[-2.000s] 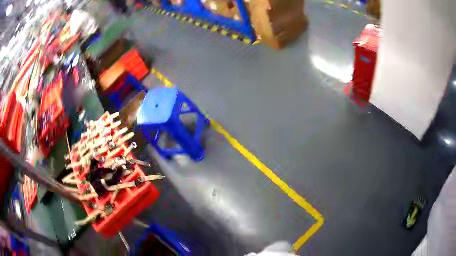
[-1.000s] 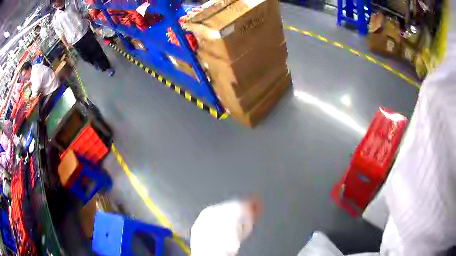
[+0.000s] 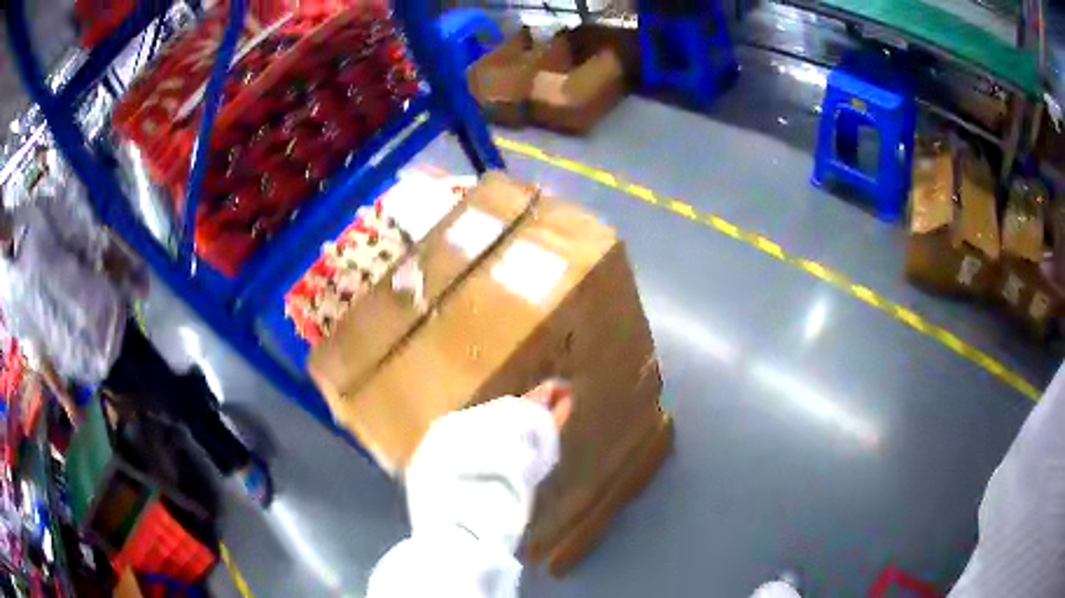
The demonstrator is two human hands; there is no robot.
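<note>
My left hand (image 3: 558,401) shows small and blurred at the end of a white sleeve, in front of a stack of brown cartons (image 3: 596,374). Its fingers are not clear, and I cannot tell whether it touches the carton. The top carton has two white labels. My right hand is not in view; white smock cloth shows at the right edge.
A blue rack (image 3: 216,152) with red trays (image 3: 304,117) stands left of the cartons. A person (image 3: 82,292) is at the left edge. Blue stools (image 3: 864,134), open cartons (image 3: 952,222) and a green-topped bench (image 3: 958,35) lie beyond the yellow floor line (image 3: 759,243).
The cartons and rack have come closer and lower in view. The blue stool at lower left has left view, and most of the red box at right too. My left hand shows farther up.
</note>
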